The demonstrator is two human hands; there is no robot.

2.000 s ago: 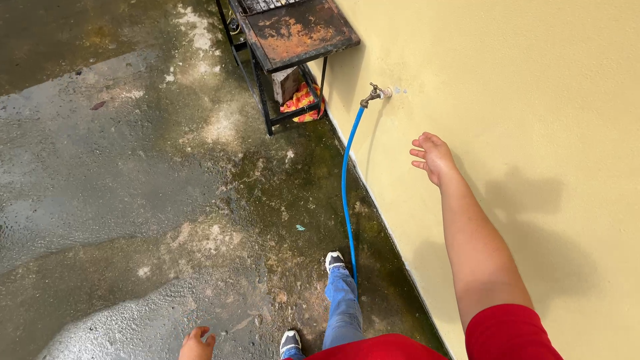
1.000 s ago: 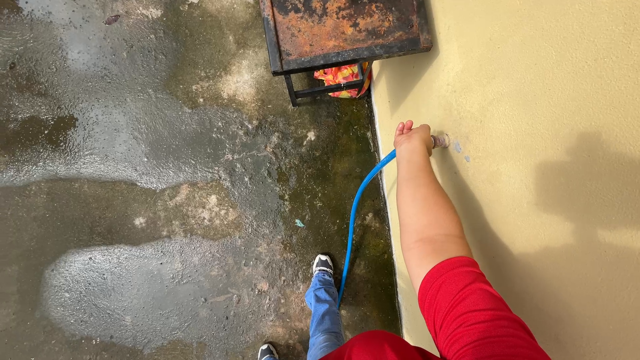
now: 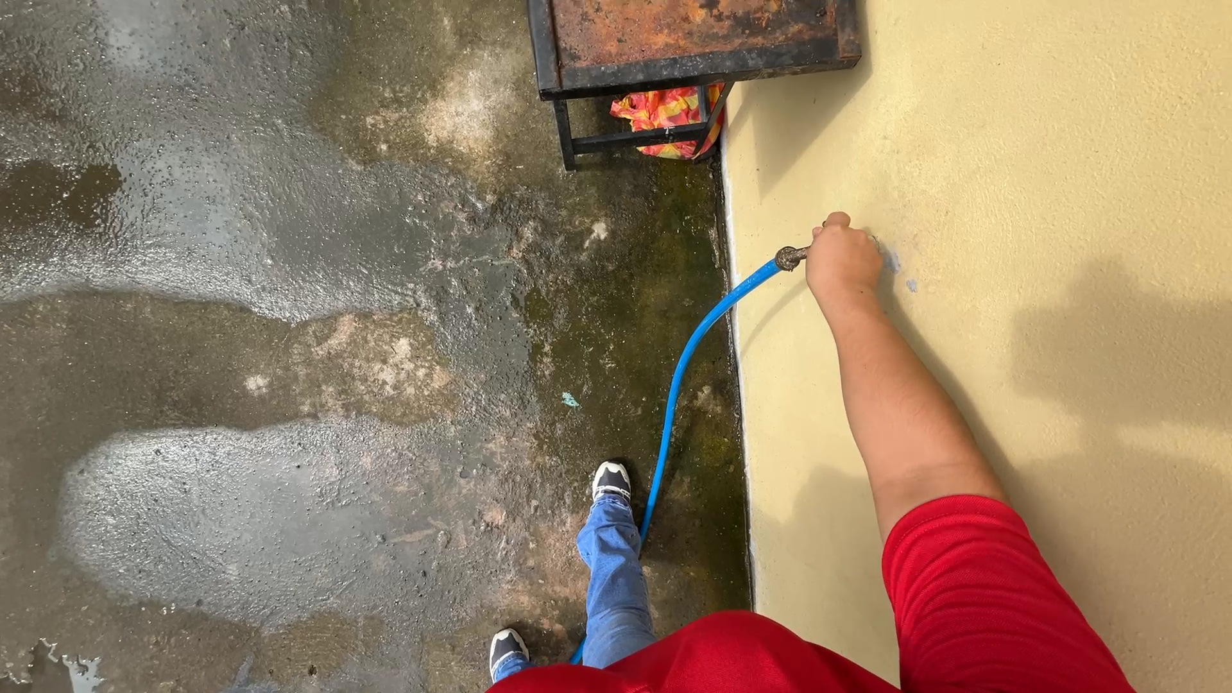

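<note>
My right hand (image 3: 843,258) is closed around the metal wall faucet (image 3: 791,257), its fingers over the handle area close to the yellow wall. Only the spout end of the faucet shows, left of the hand; the rest is hidden behind the hand. From the spout a blue hose (image 3: 677,379) curves down to the floor and passes behind my leg in blue jeans. My left hand is out of view.
A rusty metal table with a black frame (image 3: 698,69) stands against the yellow wall (image 3: 1059,173) at the top. Beneath it lies a red and yellow plastic bag (image 3: 664,114). The concrete floor (image 3: 289,500) is wet, with dark, mossy patches along the wall.
Two seconds ago my right hand was below the faucet, apart from it; it has moved onto the faucet. My left hand, at the lower edge then, has left the view.
</note>
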